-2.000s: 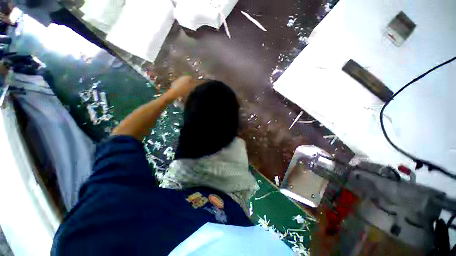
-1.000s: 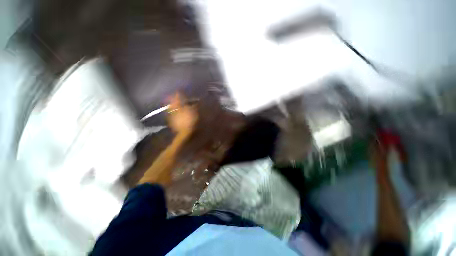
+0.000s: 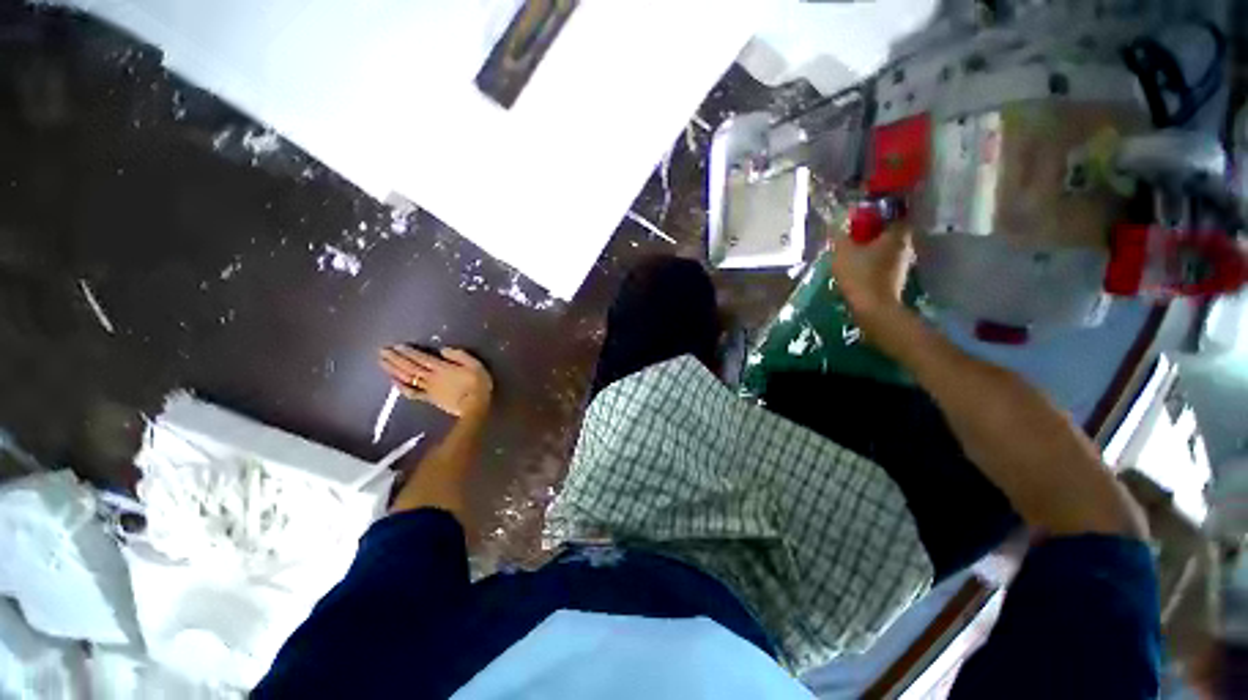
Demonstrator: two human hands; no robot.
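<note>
My right hand (image 3: 873, 263) is closed on the red handle (image 3: 872, 219) of the knife cutting machine (image 3: 1006, 178) at the upper right. The shiny metal base plate (image 3: 757, 216) sits left of the motor body, near the corner of the white fabric lay (image 3: 370, 96). My left hand (image 3: 438, 380) lies flat, fingers spread, on the dark table, and holds nothing. Thin white offcuts (image 3: 387, 412) lie beside and partly under it. The machine's knife is too blurred to make out.
White cut stacks (image 3: 253, 472) are piled at the lower left. A dark bar with a brownish centre (image 3: 526, 48) lies on the lay. Lint lies on the brown table (image 3: 247, 219) and green surface (image 3: 821, 342). My knees and checked cloth are at the centre.
The view has swung right. My right hand on the red handle is now clearly in view, with the machine at the upper right. My left hand now lies flat near the white stacks.
</note>
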